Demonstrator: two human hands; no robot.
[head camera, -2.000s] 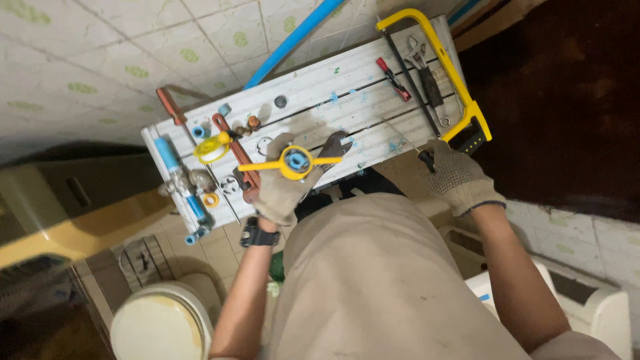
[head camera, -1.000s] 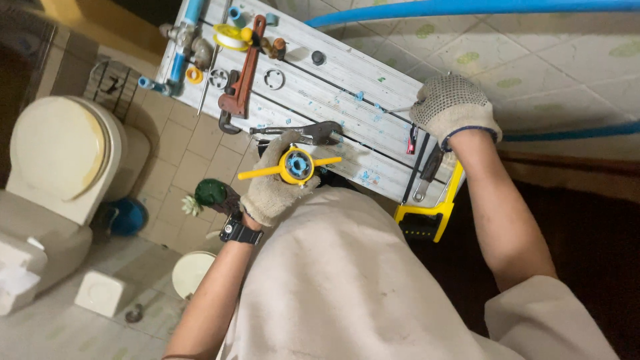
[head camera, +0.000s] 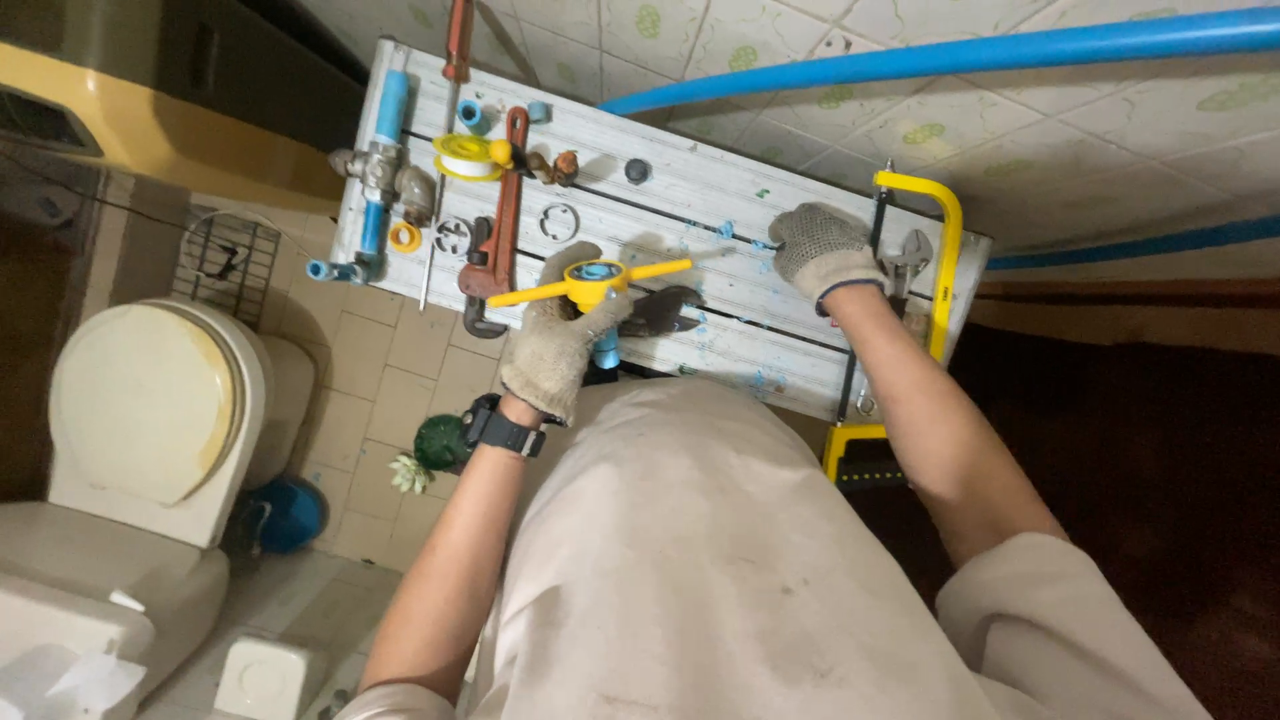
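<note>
My left hand (head camera: 563, 335), in a knitted glove, grips a yellow two-handled valve or tool (head camera: 597, 285) with a blue pipe piece below it. Just right of that hand, an adjustable wrench (head camera: 663, 311) lies on the slatted metal bench (head camera: 690, 200). My right hand (head camera: 822, 248), gloved too, rests low over the bench's right part with its fingers bent; whether anything is under them is hidden. Beside its wrist is a yellow hacksaw (head camera: 948, 270). A red pipe wrench (head camera: 509, 215) lies left of my left hand, near a ring-shaped die (head camera: 559, 222).
Blue pipe with metal valve fittings (head camera: 380, 175), a roll of white thread tape (head camera: 467, 158) and a red-handled screwdriver (head camera: 458, 45) occupy the bench's left end. A blue pipe (head camera: 900, 58) runs along the tiled wall. A toilet (head camera: 150, 405) stands at left.
Two seconds ago my right hand held a thin, dark-handled tool near the hacksaw; it has since moved onto the bench. My left hand keeps hold of the yellow piece. The view has shifted and turned.
</note>
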